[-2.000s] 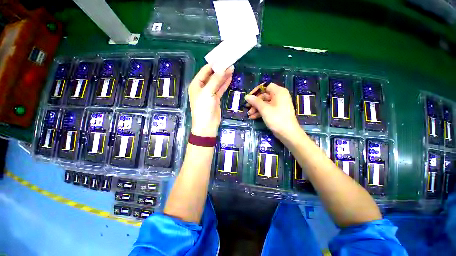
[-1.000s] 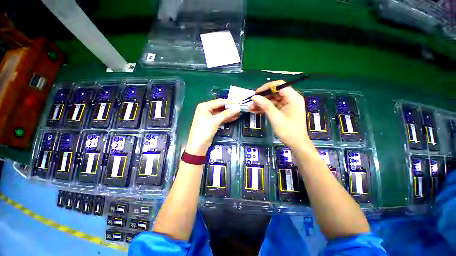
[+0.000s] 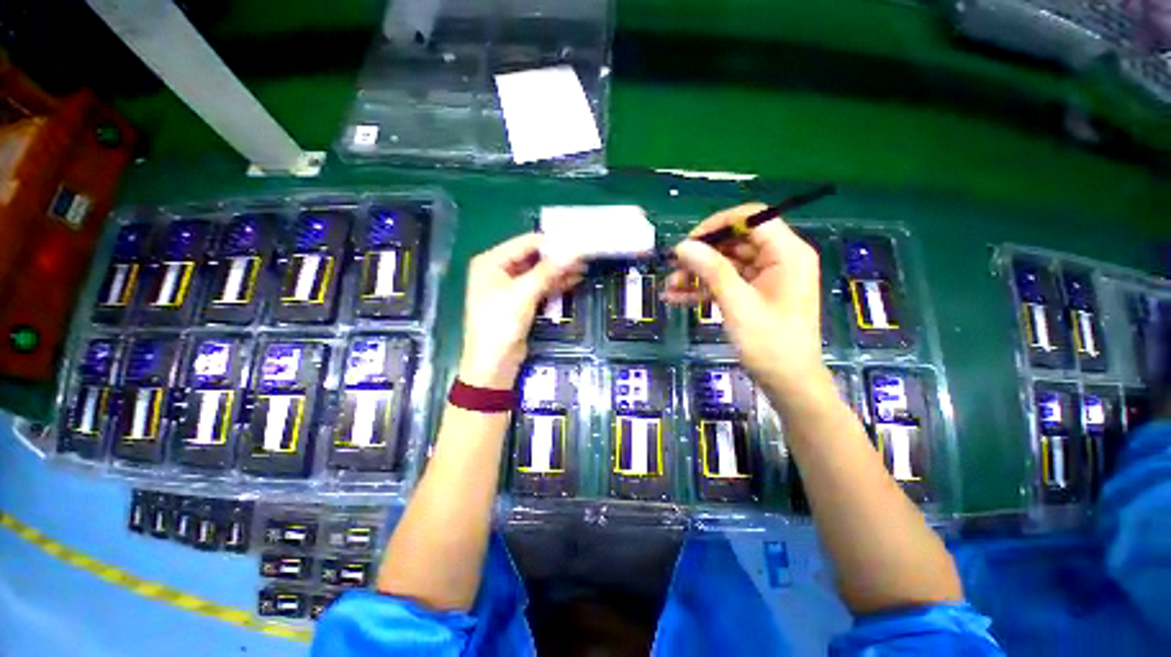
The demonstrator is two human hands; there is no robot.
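Note:
My left hand (image 3: 511,302) grips the left end of a white backing sheet (image 3: 598,231), held above the upper row of the middle tray. My right hand (image 3: 758,285) holds dark tweezers (image 3: 792,204) with a yellowish part at the fingers. The tweezers' rear end points up and right; their tip is near the sheet's right end, and I cannot tell if it touches or carries a sticker. Below lie dark phone units (image 3: 638,430) with white labels and yellow outlines, in a clear blister tray (image 3: 944,424). My hands cover part of the upper row.
A second tray of units (image 3: 277,404) lies left, another (image 3: 1056,436) right. Behind are an empty clear tray (image 3: 437,96) with a white sheet (image 3: 548,113), and a pale post (image 3: 212,90). An orange-brown fixture (image 3: 58,218) stands at far left. A blue sleeve (image 3: 1143,494) shows at the right edge.
The left hand came down from the back with the sheet, which now looks shorter and lies level. The right hand left the unit for the sheet, then drew slightly right. The view shifted.

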